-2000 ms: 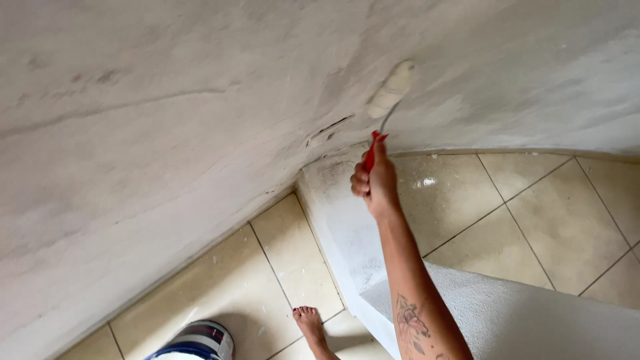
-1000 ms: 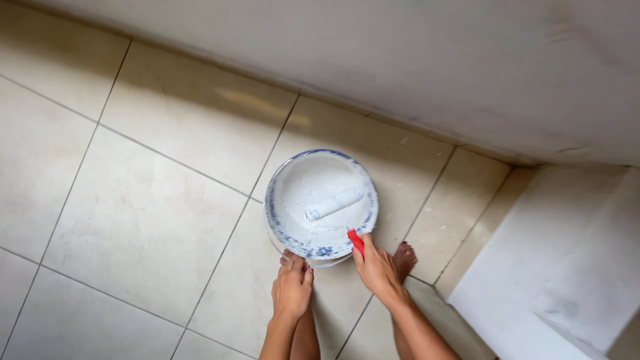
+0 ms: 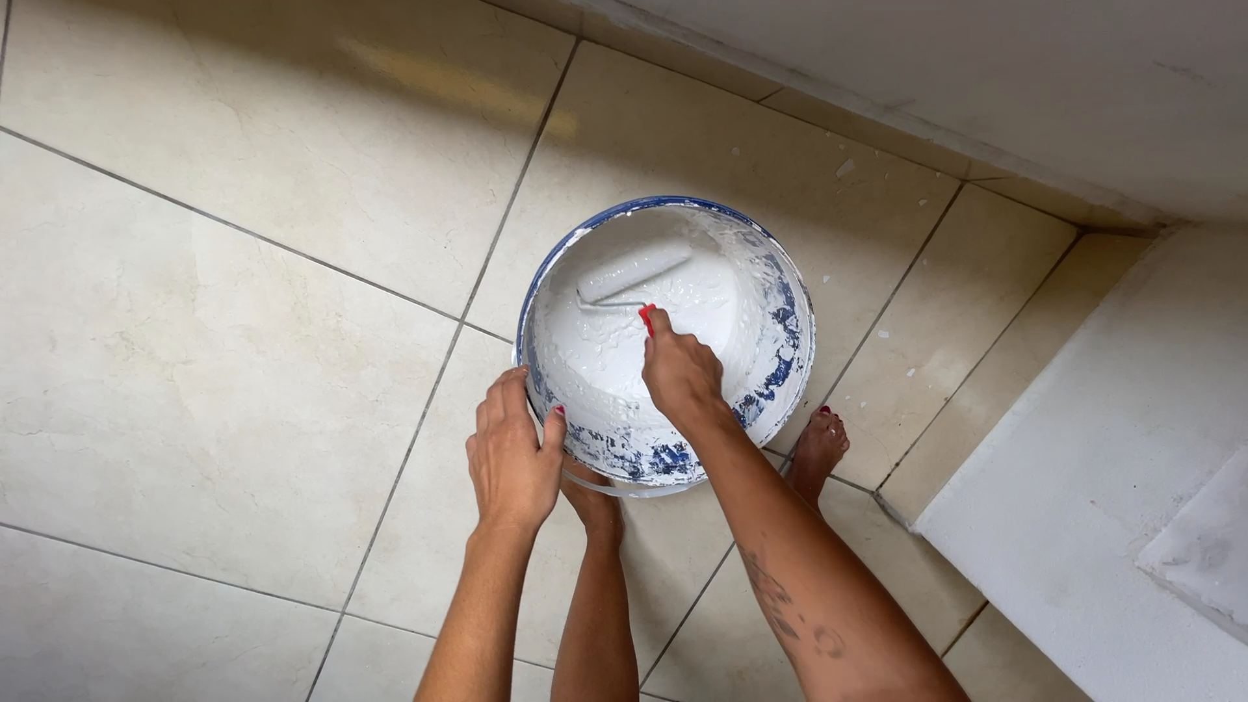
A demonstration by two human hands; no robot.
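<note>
A round blue bucket [image 3: 780, 380], its inside coated with white paint, stands on the tiled floor. My right hand [image 3: 685, 372] grips the red handle of a paint roller [image 3: 636, 270] inside the bucket. The roller's sleeve is covered in white paint [image 3: 702, 302] and rests against the paint surface near the far inner wall. At the bucket's near left rim is my left hand [image 3: 515, 444], its fingers along the outside and its thumb at the edge. The fingers' undersides are hidden.
Beige floor tiles [image 3: 224, 341] surround the bucket. A white wall [image 3: 975, 78] with a tiled skirting runs across the upper right, and a white masonry ledge [image 3: 1092, 468] stands at the right. My bare feet [image 3: 819, 448] are close to the bucket's near side. White specks dot the floor.
Two seconds ago the roller was against the wall; now it is in the bucket. Since one second ago, my left hand has moved up along the bucket's left side. The view has swung down to the floor.
</note>
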